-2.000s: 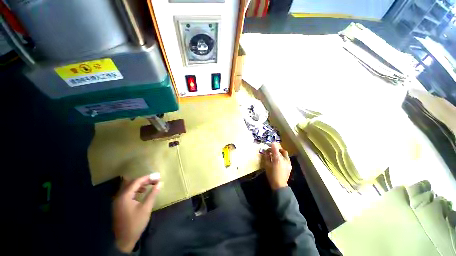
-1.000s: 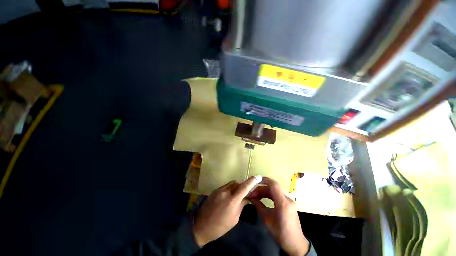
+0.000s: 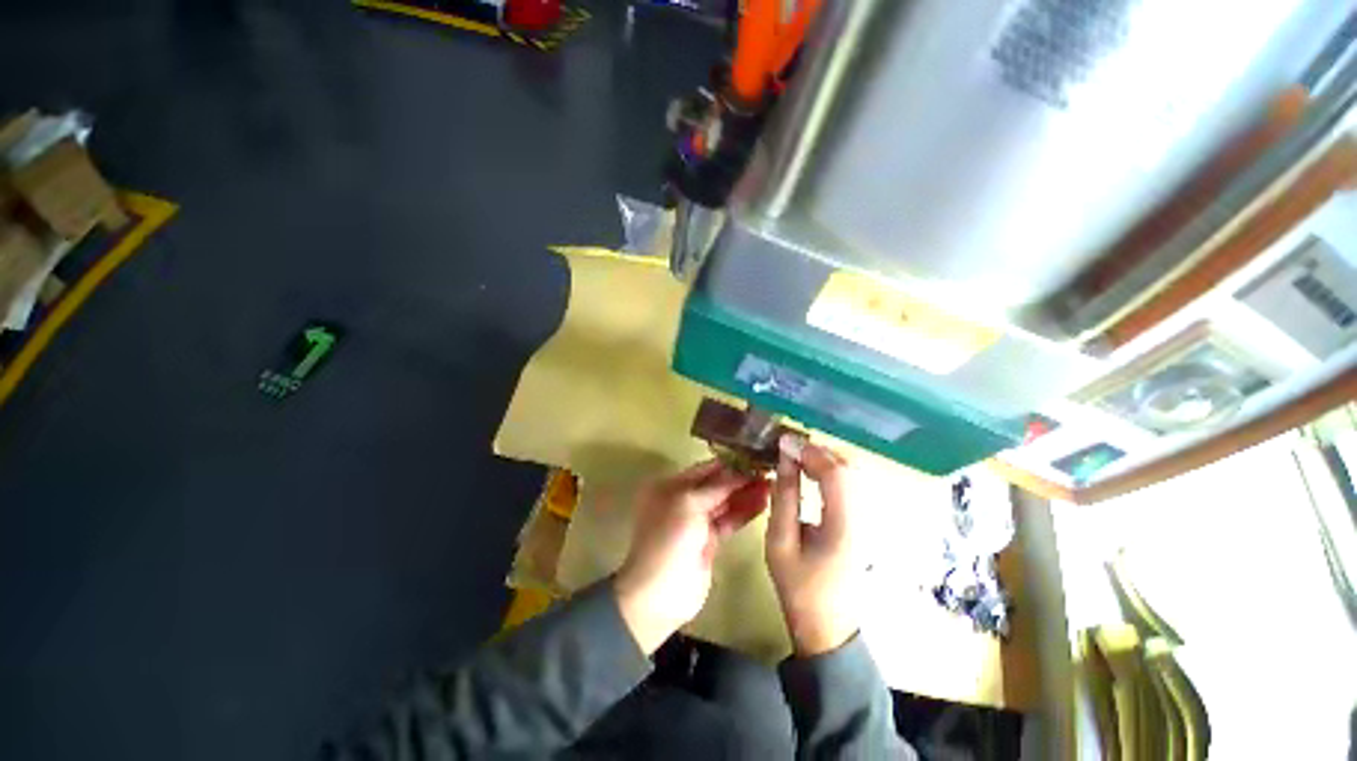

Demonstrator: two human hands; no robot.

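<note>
A tan cut panel [image 3: 603, 350] lies across the press base under the press head [image 3: 848, 390]. The brown-red die [image 3: 719, 422] hangs on the shiny ram above the panel. My left hand [image 3: 673, 550] is at the die's front edge, thumb and fingers pinched close together. My right hand [image 3: 811, 558] is just right of it, fingertips raised to the die's right end, with a pale spot at one fingertip. The fingers hide the badge spot on the panel; whether either hand holds a small piece cannot be told.
Small dark badges [image 3: 975, 595] lie at the right of the panel, by clear plastic. Olive panel stacks [image 3: 1146, 691] stand on the white table at the right. The control box [image 3: 1191, 390] is right of the press head. Cardboard boxes [image 3: 60, 193] lie on the floor at far left.
Both hands have moved up from the panel's front part to the die and are slightly further apart. Earlier, my right hand was by the badges. The view has turned left.
</note>
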